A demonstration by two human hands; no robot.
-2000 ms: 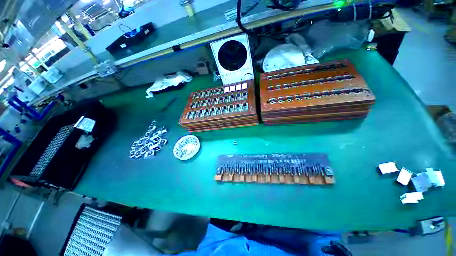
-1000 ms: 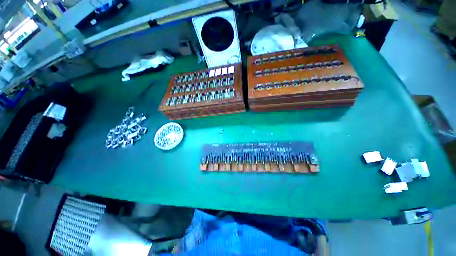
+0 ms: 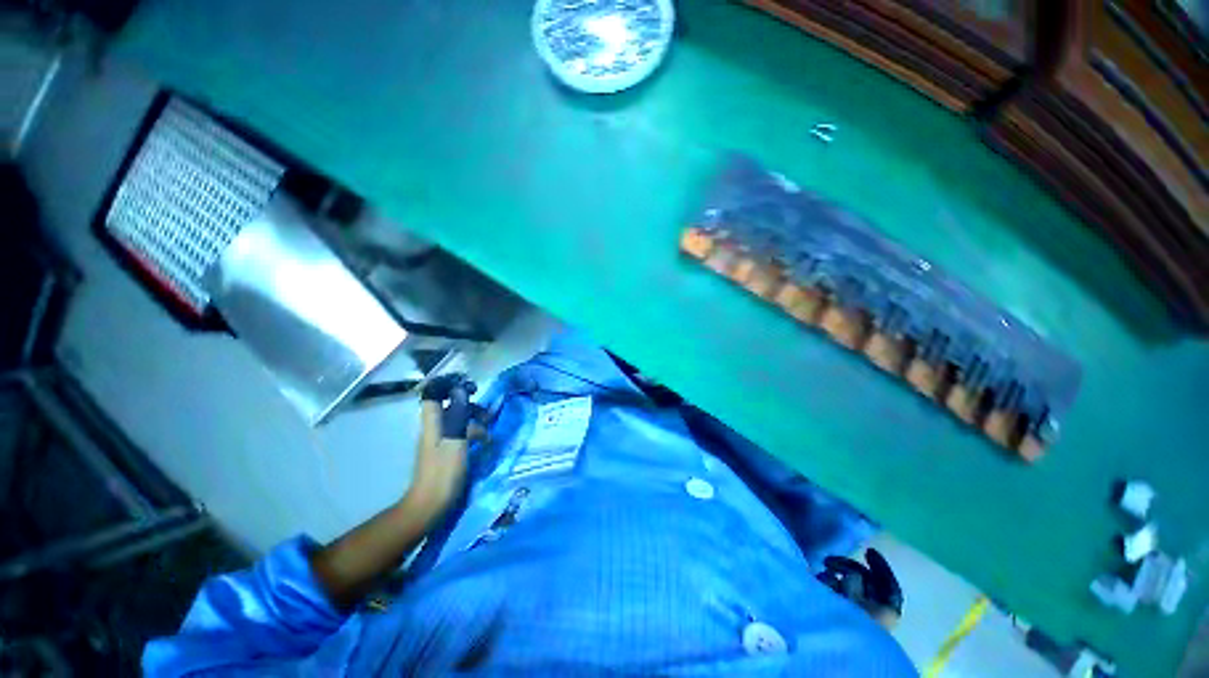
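Note:
My left hand (image 3: 454,413), with black finger coverings, is beside my blue jacket near the sheet-metal bin (image 3: 312,311). Its fingers are bent; whether they hold anything is unclear. My right hand (image 3: 868,585), also with black coverings, is low at my right side, below the bench edge and partly hidden; its grip is unclear. The dark grey fixture (image 3: 882,265) lies slanted on the green bench, with upright pins and orange-brown blocks (image 3: 845,325) along its near edge. No hand touches it.
A round white bowl of screws (image 3: 603,40) is at the top. Red-brown trays (image 3: 1107,172) are at upper right. Small silver-white plates (image 3: 1140,543) lie near the right bench edge. A slotted black tray (image 3: 192,192) is at left, beside the bin.
The view has tilted down and rotated, showing my jacket and the floor. My left hand has come into view by the bin. The fixture and bowl still rest on the bench.

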